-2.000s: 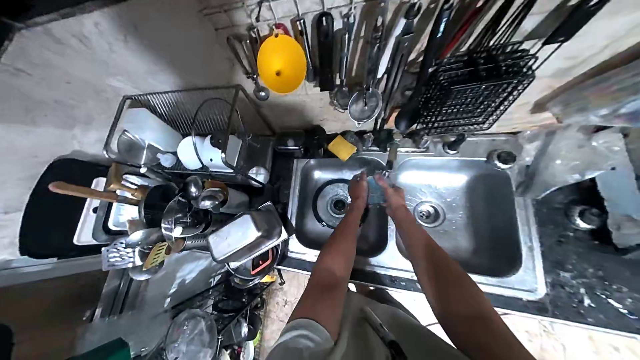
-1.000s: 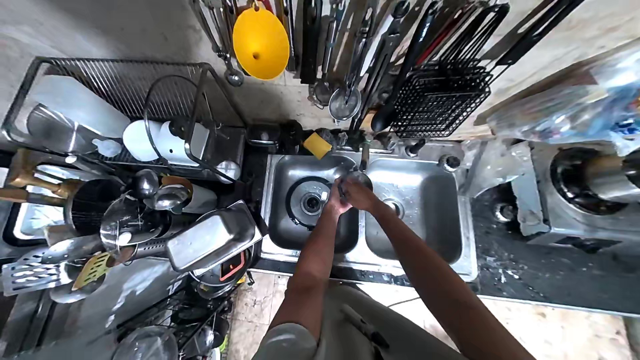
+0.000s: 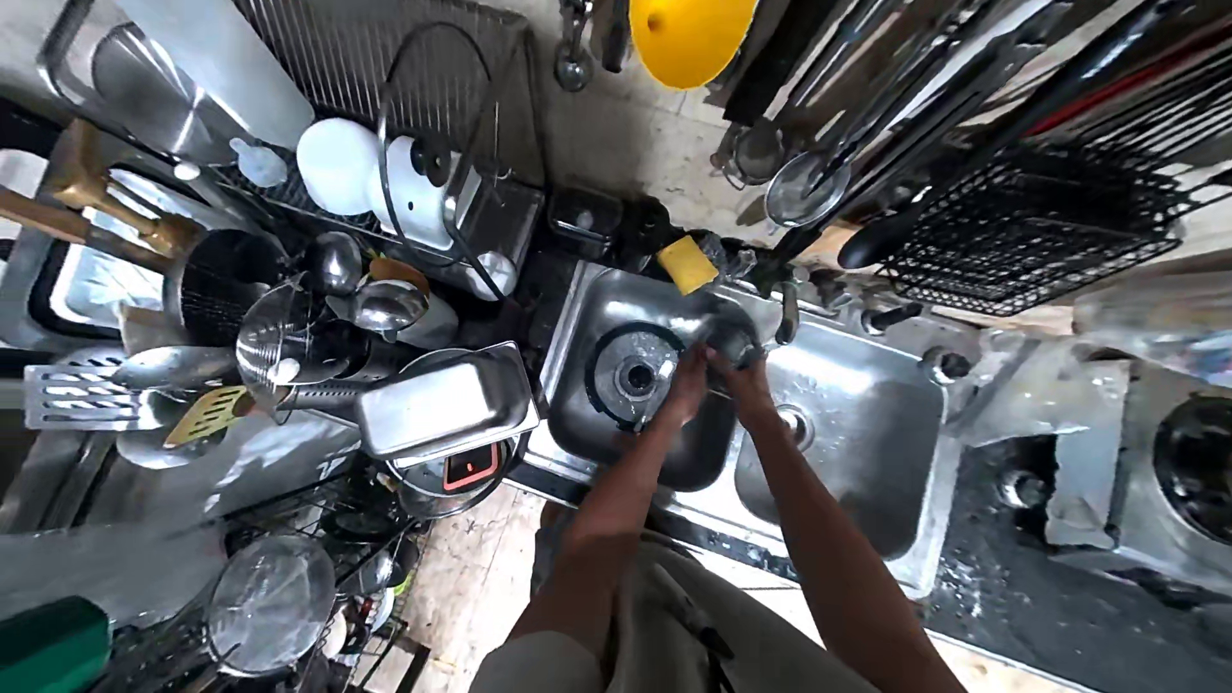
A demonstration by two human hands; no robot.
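Both of my hands are over the inner edge of the left basin of a double stainless steel sink (image 3: 847, 423). My left hand (image 3: 687, 380) and my right hand (image 3: 745, 377) close around the near side of a clear, round vessel (image 3: 724, 332), which looks like a glass bowl or cup. The fingers are partly hidden by the vessel and blur. Just right of the vessel is the faucet spout (image 3: 788, 313). A yellow sponge (image 3: 687, 265) lies behind the left basin. A dark ring surrounds the left drain (image 3: 636, 378).
Left of the sink, a metal loaf pan (image 3: 448, 404) rests on stacked cookware, near containers of ladles and a slotted spatula (image 3: 87, 397). Behind is a wire dish rack (image 3: 385, 48). Utensils and a black wire basket (image 3: 1039, 221) hang on the wall. A stove burner (image 3: 1198, 462) is at right.
The vessel has turned in my hands: its bluish round side faced up two seconds ago, and now it tilts away beside the faucet. The view has shifted left and closer.
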